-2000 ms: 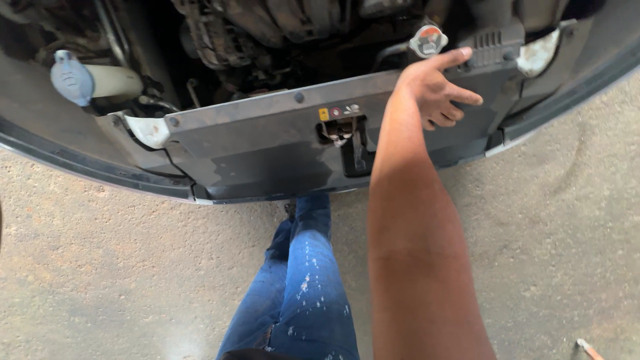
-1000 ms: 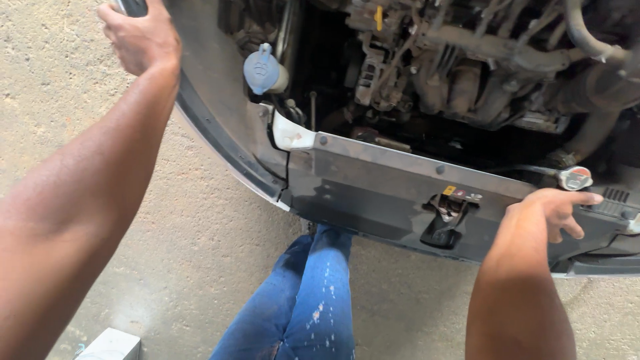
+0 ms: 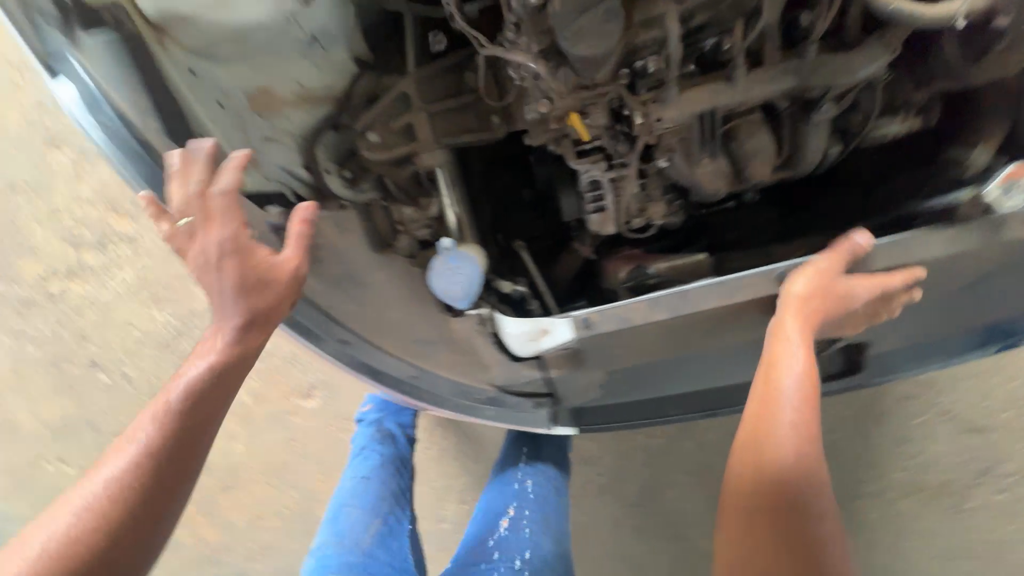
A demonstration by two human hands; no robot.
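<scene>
My left hand (image 3: 240, 244), a ring on one finger, is spread over the left edge of the car's front end and holds nothing. Whether it touches the bodywork is unclear. My right hand (image 3: 848, 292) is over the upper edge of the dark front panel (image 3: 680, 360), with its fingers apart and pointing right; nothing shows in it, and contact with the panel cannot be told. Between the hands are a blue reservoir cap (image 3: 456, 274) and a white bracket-like piece (image 3: 532, 334). The engine (image 3: 624, 120) lies beyond, with a yellow dipstick-like handle (image 3: 578, 126).
A metal cap (image 3: 1005, 189), probably the radiator's, is at the right edge. The curved bumper edge (image 3: 360, 376) runs in front of my jeans-clad legs (image 3: 512, 504). Concrete floor (image 3: 64, 320) shows at the left and below. The view is blurred.
My left hand, on a dark object at the upper left a second ago, is now spread and holds nothing. My right hand has left the metal cap's side and moved left along the panel. The view has shifted left.
</scene>
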